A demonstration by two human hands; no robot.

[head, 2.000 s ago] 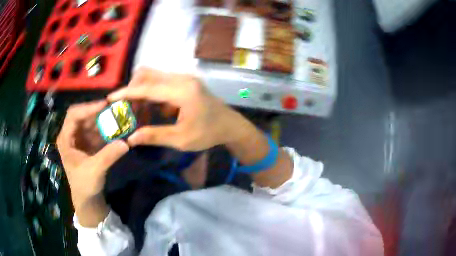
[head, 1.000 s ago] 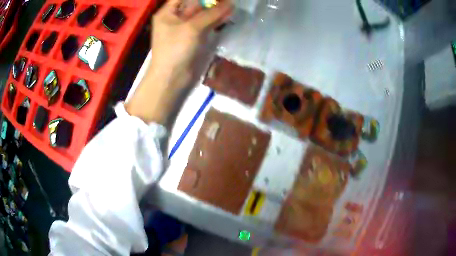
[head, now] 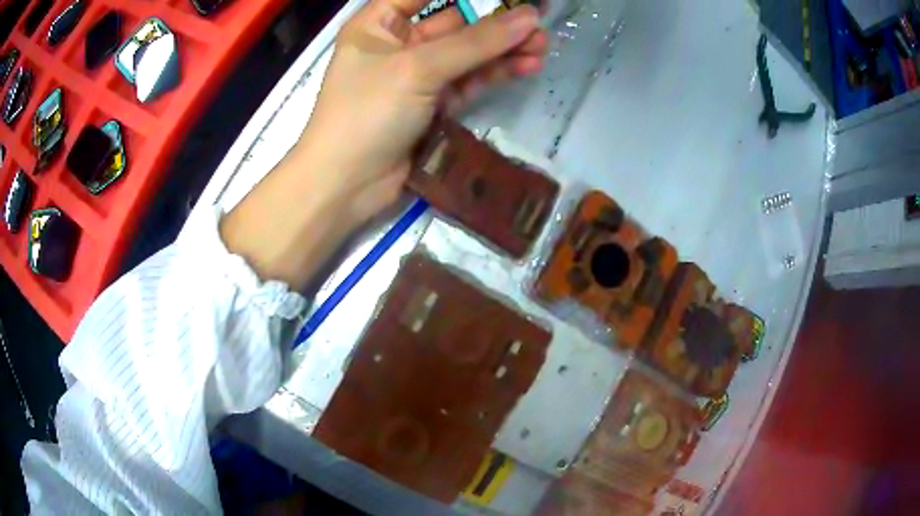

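Note:
My left hand (head: 388, 111), bare, reaches in from the lower left to the top edge of the picture. Its fingers are closed on a small screen module (head: 468, 11) with a teal rim and some gold, mostly hidden by the fingers and cut off by the top edge. The hand is over the white machine table, just above a small reddish-brown plate (head: 484, 189). My right hand is not in view.
A red parts tray (head: 166, 151) with modules is at upper left. A blue rod (head: 363, 270), a large brown plate (head: 434, 373) and orange-brown fixture blocks (head: 575, 272) lie on the machine (head: 676, 131). A dark green tool (head: 772, 96) lies upper right.
My right hand has left the view. My left hand has moved from beside the tray to over the machine with a module, and the view has shifted over the machine.

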